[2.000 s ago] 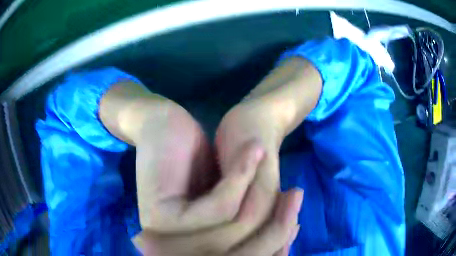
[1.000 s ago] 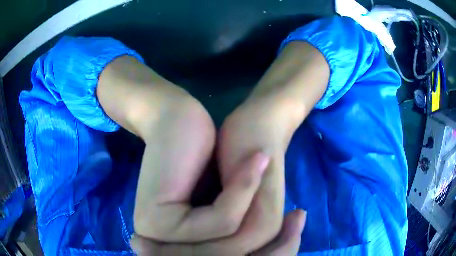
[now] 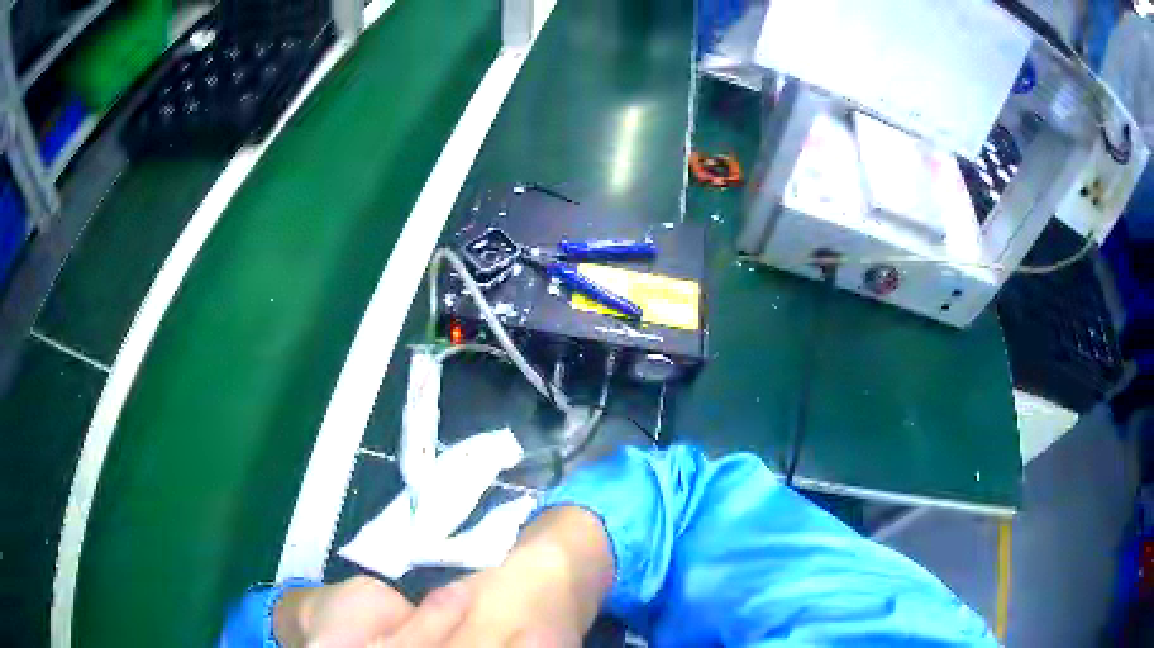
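Note:
My right hand (image 3: 513, 592) is at the bottom edge, its wrist coming out of a blue gathered cuff. My left hand (image 3: 348, 614) touches it at the left; both are cut off by the frame's edge and slightly blurred. The fingers are mostly out of view, so I cannot tell their hold. The blue smock sleeve (image 3: 772, 544) covers my right arm. Just beyond the hands lie crumpled white wipes (image 3: 475, 538) with a pale syringe-like tube (image 3: 420, 411) resting against them.
A black controller (image 3: 532, 310) bears blue-handled pliers (image 3: 595, 285), a yellow label (image 3: 671, 301) and a black squarish frame (image 3: 490, 257). A green conveyor (image 3: 253, 380) with white rail (image 3: 367, 342) runs left. A white machine (image 3: 873, 247) and orange part (image 3: 716, 170) are right.
The view has swung right and up, bringing the controller, conveyor and white machine into sight. My hands, earlier clasped in the centre, now show only partly at the bottom edge.

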